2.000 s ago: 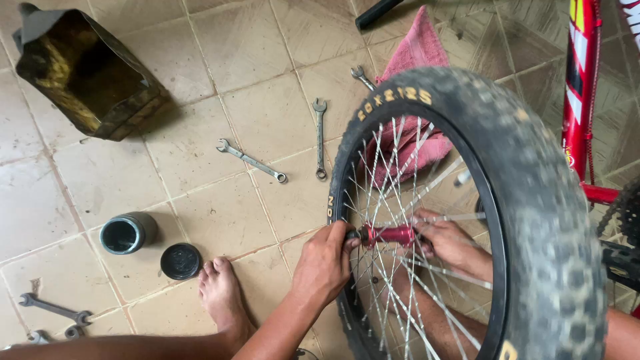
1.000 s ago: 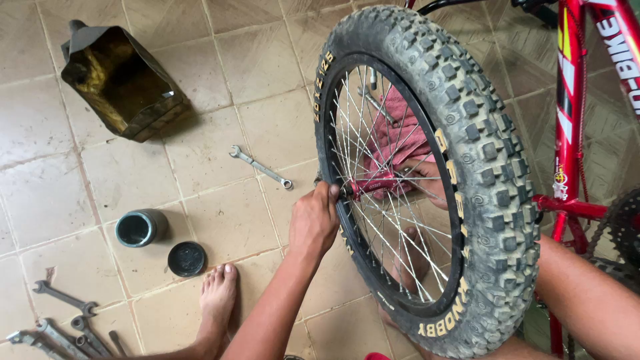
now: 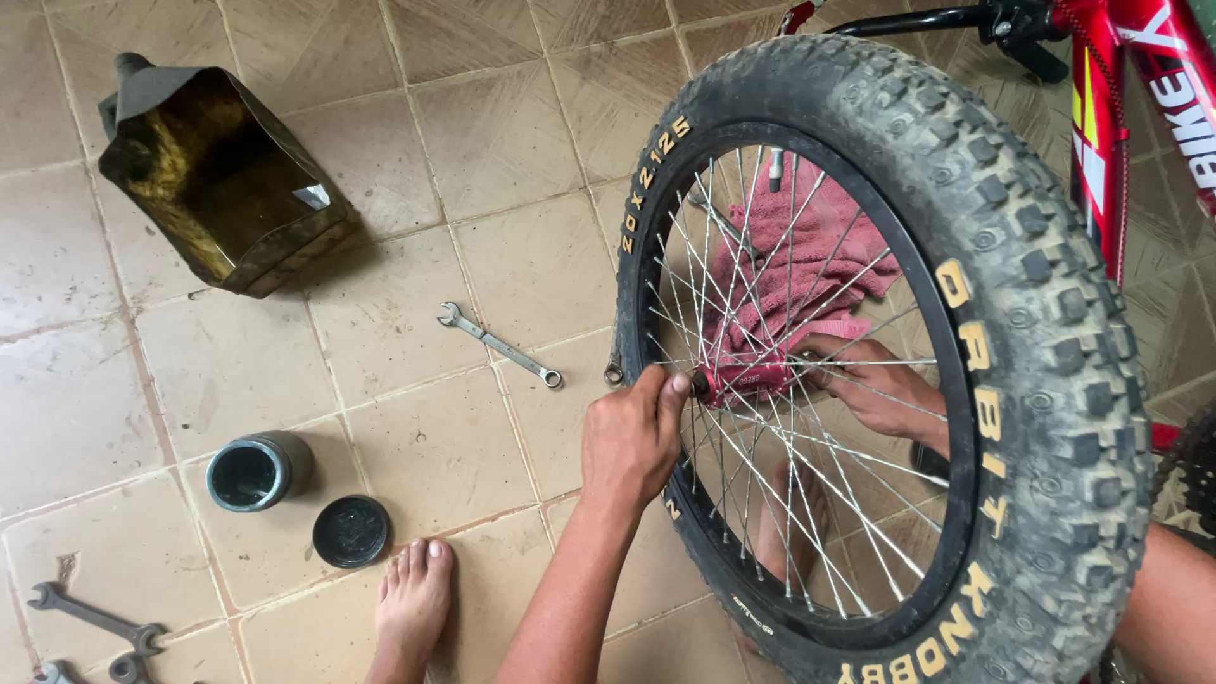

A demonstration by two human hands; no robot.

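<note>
A bicycle wheel with a knobby tyre (image 3: 1026, 380) stands upright, seen at an angle, at the right. My left hand (image 3: 632, 427) pinches the near end of the axle (image 3: 700, 384) at the red hub (image 3: 750, 378). Behind the spokes, my right hand (image 3: 869, 385) is at the hub's other end; its fingertips are partly hidden, so its hold is unclear. A pink cloth (image 3: 798, 256) lies on the floor beyond the spokes, with a wrench (image 3: 727, 226) beside it, partly hidden.
A combination wrench (image 3: 499, 345) lies on the tiles. Left of my foot (image 3: 415, 594) are an open jar (image 3: 249, 472) and its lid (image 3: 351, 531). A cut-open plastic container (image 3: 223, 180) lies at upper left, more wrenches (image 3: 95, 617) at lower left, a red bicycle frame (image 3: 1097, 142) at upper right.
The wheel has turned and tilted, showing more of its tread than two seconds ago. Both hands have stayed by the hub. The view has shifted somewhat.
</note>
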